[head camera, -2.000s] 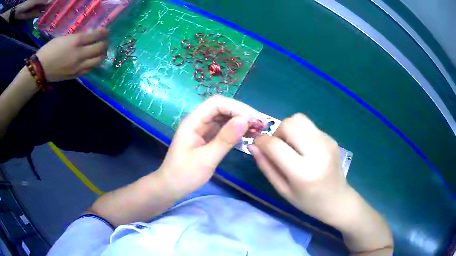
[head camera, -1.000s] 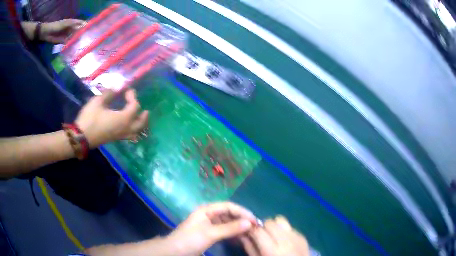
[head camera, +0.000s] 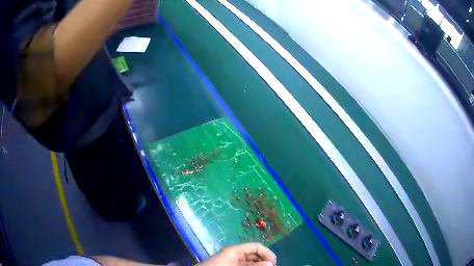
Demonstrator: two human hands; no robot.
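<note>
My left hand (head camera: 241,255) is at the bottom edge, partly cut off, with its fingers curled; whether it holds anything cannot be told. My right hand is out of the picture. Just beyond my left hand, a loose pile of thin red-copper rings (head camera: 267,208) lies on the shiny green mat (head camera: 208,195), with a brighter red cluster (head camera: 261,224) in it. A smaller ring group (head camera: 195,165) lies further up the mat. A grey metal plate with three dark round inserts (head camera: 349,229) lies flat beyond the blue tape, beside the pale rail.
Another person's bent arm (head camera: 86,39) and dark clothing fill the upper left. A white paper slip (head camera: 134,44) and a lime-green tag (head camera: 121,64) lie on the bench. A reddish stack (head camera: 136,14) stands at the top. Two pale rails (head camera: 306,127) curve along the right.
The view has turned up and right. My right hand has left the picture. The other person's hands and the clear tray no longer show by the mat. A three-insert plate now shows further right.
</note>
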